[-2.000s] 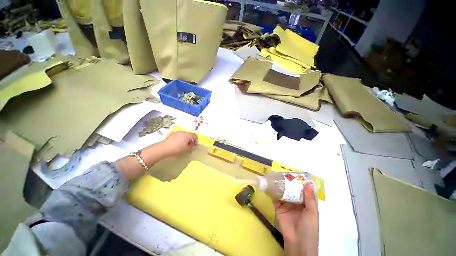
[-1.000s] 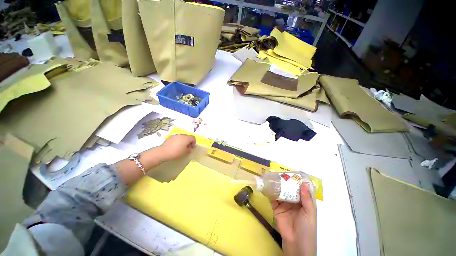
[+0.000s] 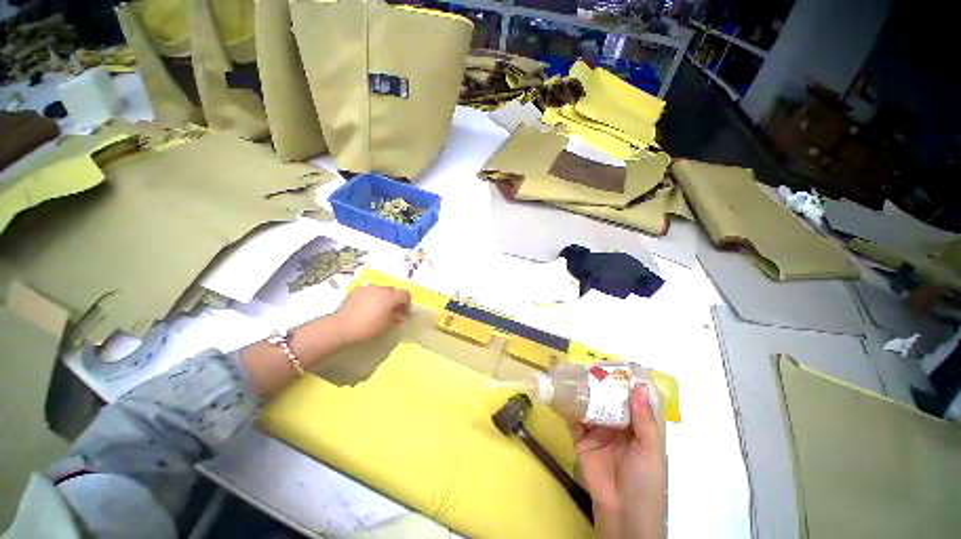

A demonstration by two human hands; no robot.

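A bag panel (image 3: 422, 421), khaki with a bright yellow face, lies in front of me. A yellow ruler (image 3: 506, 323) with a black central band and small raised yellow blocks lies along its far edge. My left hand (image 3: 374, 312) is at the ruler's left end, fingers closed; whether it pinches something is hidden. My right hand (image 3: 622, 458) holds a clear glue bottle (image 3: 606, 394) sideways, its narrow nozzle pointing left above the panel. A hammer (image 3: 514, 414) lies on the panel under the nozzle, its handle running toward my right wrist.
A blue bin (image 3: 386, 208) of small pieces and loose khaki tabs (image 3: 325, 267) lie beyond my left hand. Khaki bag shells (image 3: 385, 90) stand behind. Cut panels (image 3: 158, 221) lie left. A black cloth (image 3: 613, 272), folded khaki pieces (image 3: 590, 174) and grey sheets (image 3: 785, 368) lie right.
The right hand and bottle have shifted slightly left, with the bottle still pointing left. The left hand stays at the ruler's left end. The view has shifted slightly.
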